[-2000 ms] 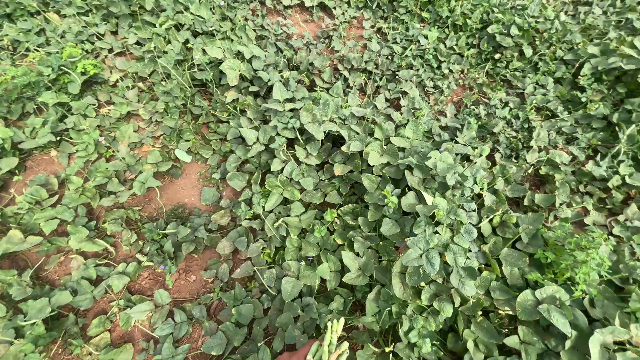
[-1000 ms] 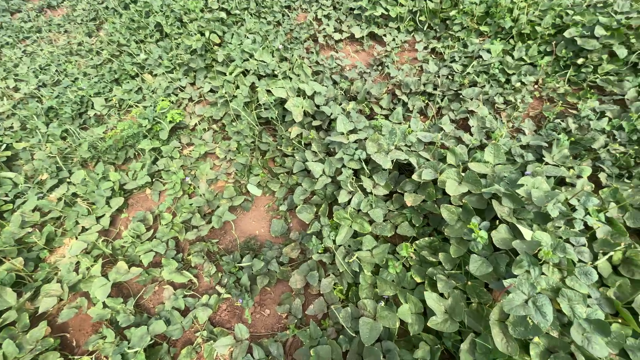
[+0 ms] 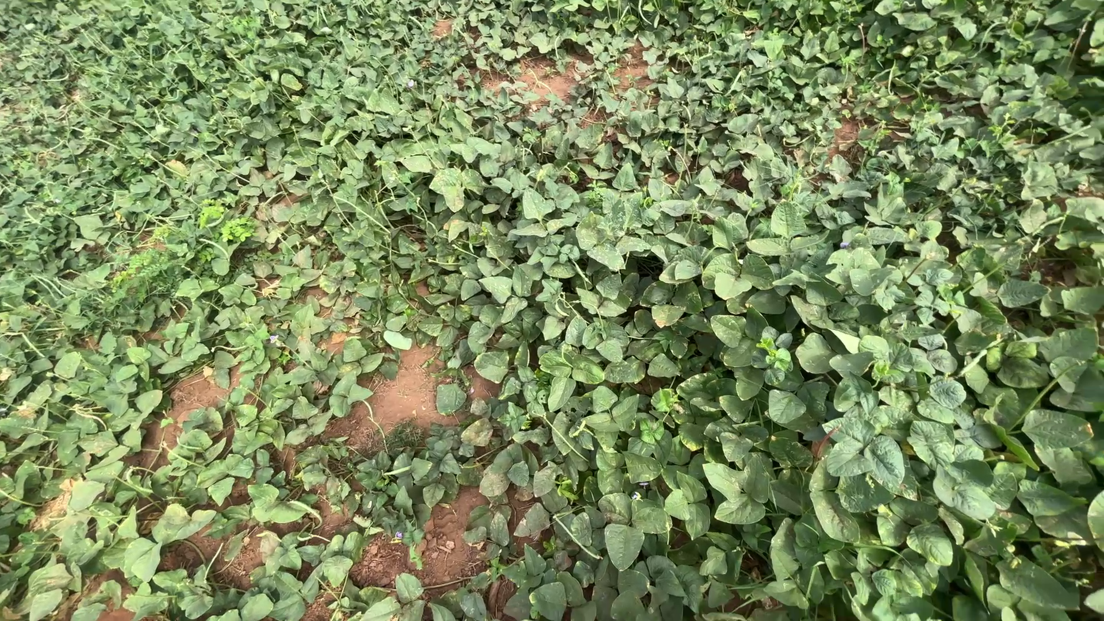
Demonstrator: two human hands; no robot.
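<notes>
Neither my left hand nor my right hand shows in the head view now. Low leafy bean-like plants (image 3: 733, 328) spread across the whole view, their green leaves overlapping, thickest on the right. A few small purple flowers (image 3: 399, 536) dot the foliage. What either hand holds or touches cannot be seen.
Bare reddish soil (image 3: 410, 392) shows between the plants left of the middle, with another soil patch (image 3: 543, 78) near the top. A feathery, lighter green plant (image 3: 147, 267) grows among the vines at the left.
Two seconds ago part of a hand with a bunch of pale green pods showed at the bottom edge; it has left the view. The view has shifted.
</notes>
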